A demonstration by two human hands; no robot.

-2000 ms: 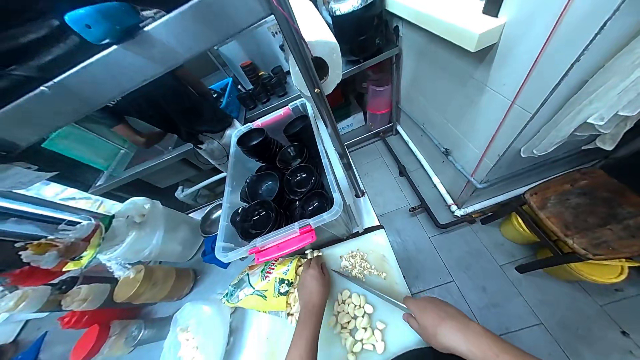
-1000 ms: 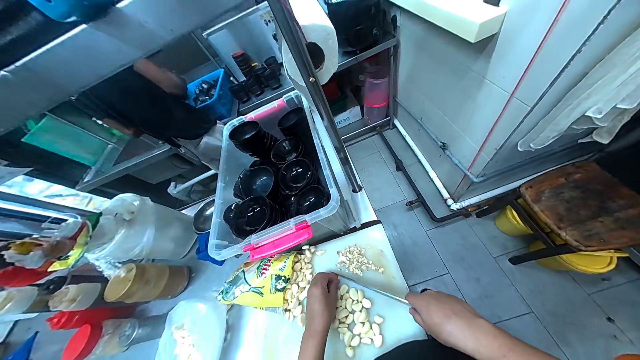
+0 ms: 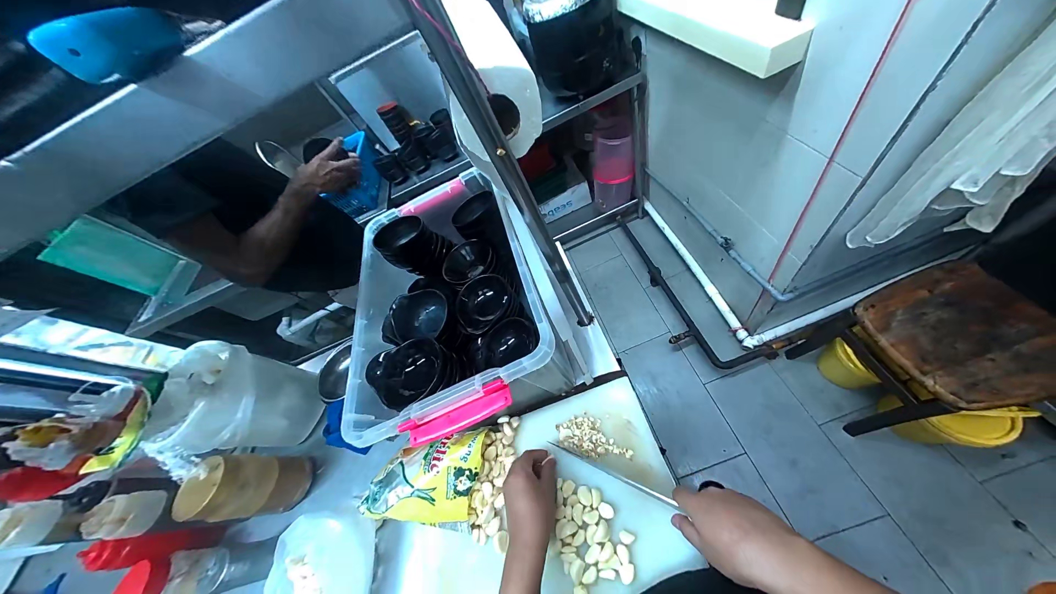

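My right hand (image 3: 726, 524) grips the dark handle of a kitchen knife (image 3: 615, 474), its blade angled across a white cutting board (image 3: 656, 445). The fingertips of my left hand (image 3: 530, 495) are pinched together near the blade tip; a pale bit shows there, probably a garlic clove. Peeled garlic cloves (image 3: 590, 528) lie on the board between my hands. Beyond the blade is a small heap of chopped garlic (image 3: 590, 437). More cloves spill from a yellow plastic bag (image 3: 433, 483) left of my left hand.
A clear plastic bin (image 3: 536, 363) of black bowls (image 3: 417, 318) stands behind the board. Jars (image 3: 239, 487) and a plastic bag (image 3: 318, 553) are at left. At the upper left, another person's hand (image 3: 327, 169) is by a blue basket (image 3: 363, 186). A wooden stool (image 3: 961, 334) stands at right.
The other person's hand has come into plain view by the blue basket. My hands remain at the board, with the knife still in my right hand.
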